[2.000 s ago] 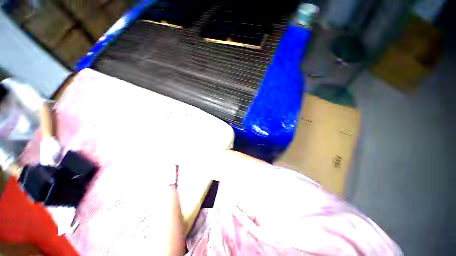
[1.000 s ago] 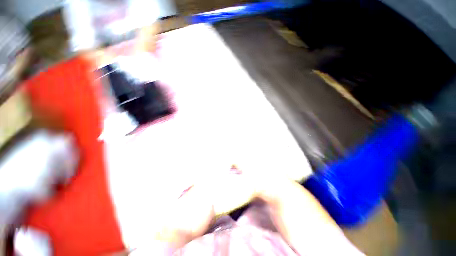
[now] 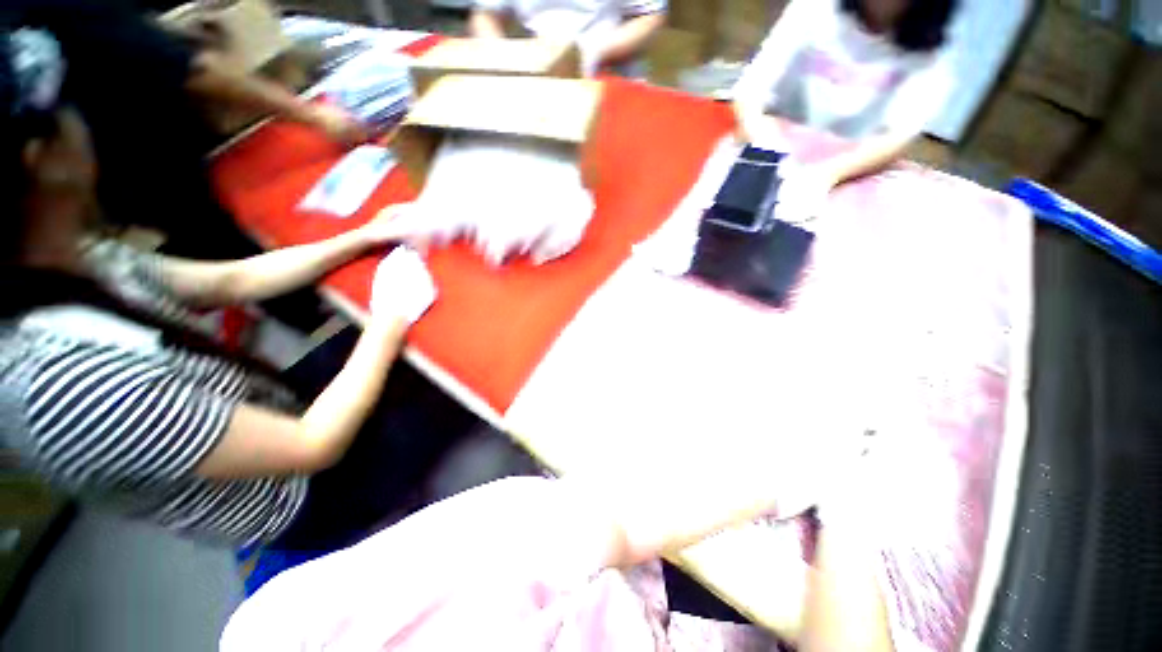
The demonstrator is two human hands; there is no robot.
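My left hand (image 3: 781, 481) and my right hand (image 3: 851, 478) are close together over the padding (image 3: 975, 471) at the lower right. Both are washed out by glare, so their fingers and anything in them cannot be made out. Bare forearms show below them. Small dark marks show near the hands; I cannot tell what they are. Black housings (image 3: 752, 264) lie in a small pile farther forward on the padding, some stacked, in front of another person. A white cloth or paper (image 3: 665, 242) lies left of the pile.
A person in a striped top (image 3: 134, 414) stands left, hands at a white bundle (image 3: 510, 191) spilling from an open carton (image 3: 503, 105) on the red surface (image 3: 491, 331). Other people are around the table. The conveyor (image 3: 1096, 446) runs along the right, with a blue-wrapped edge (image 3: 1083, 223).
The view has swung left. The carton and the striped-top person have come into view, and the conveyor has shifted to the right edge. My hands remain over the padding, in glare.
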